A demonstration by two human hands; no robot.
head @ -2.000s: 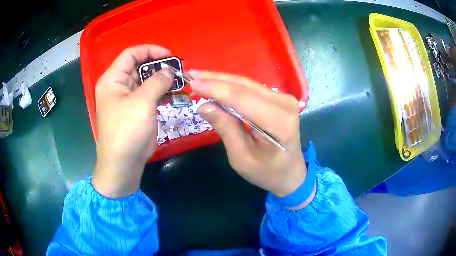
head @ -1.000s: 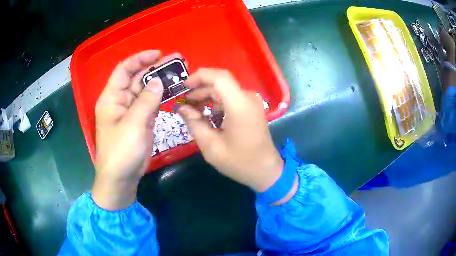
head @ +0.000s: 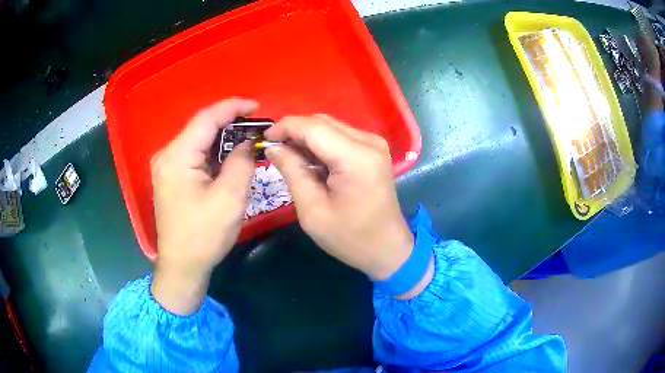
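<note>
My left hand holds a dark watch housing with a silver-white rim by its edges, over the red tray. My right hand is at the housing's right side, thumb and forefinger pinching a small yellow and whitish part against it. Something thin and dark silver shows between the right fingers, perhaps tweezers; its ends are hidden. Small white pieces with bluish marks lie heaped in the tray's near part, partly behind my hands.
Another housing lies on the green surface at left, near a clear box and white scraps. A yellow tray with shiny clear packs is at right. Beyond it are small metal parts and another person's blue sleeve.
The tweezers seen clearly across my right hand earlier no longer show clearly. The housing has come lower and turned more level. My right fingertips have closed in on it, covering its right side.
</note>
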